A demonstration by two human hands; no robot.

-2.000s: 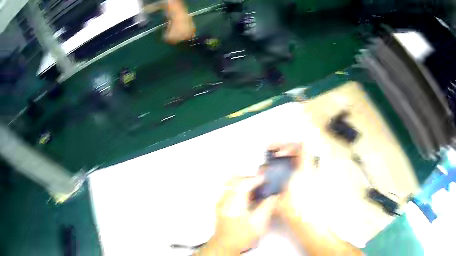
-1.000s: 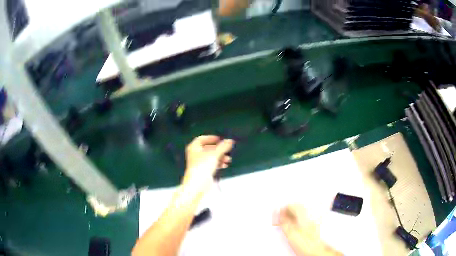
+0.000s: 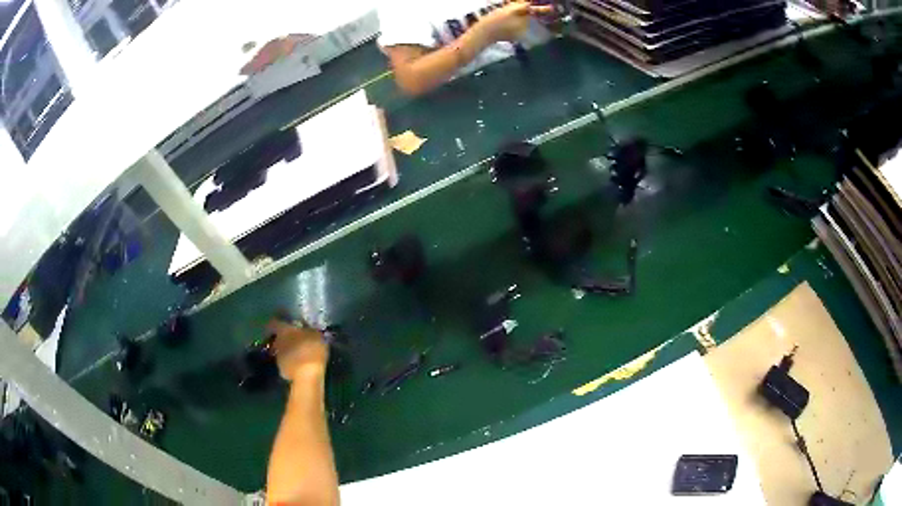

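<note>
My left hand (image 3: 300, 351) reaches over the green belt (image 3: 445, 435) at the left, fingers pointing away and down among dark parts. Black items show beside its fingertips, but blur hides whether it grips one. My right hand is out of the picture. A flat black housing piece (image 3: 705, 474) lies on the white sheet (image 3: 593, 445) near the bottom edge. A black plug adapter (image 3: 784, 391) with a cord lies on the brown board (image 3: 841, 395) at right.
Scattered black parts and cords (image 3: 608, 287) lie along the belt. A grey post (image 3: 99, 420) crosses the lower left. Stacked boards (image 3: 870, 237) stand at right, with another pile (image 3: 682, 30) at the back. Another person's arm (image 3: 445, 64) reaches across behind the belt.
The view has swung left and up. My left hand has moved out from the sheet's edge over the belt. My right hand has left the picture.
</note>
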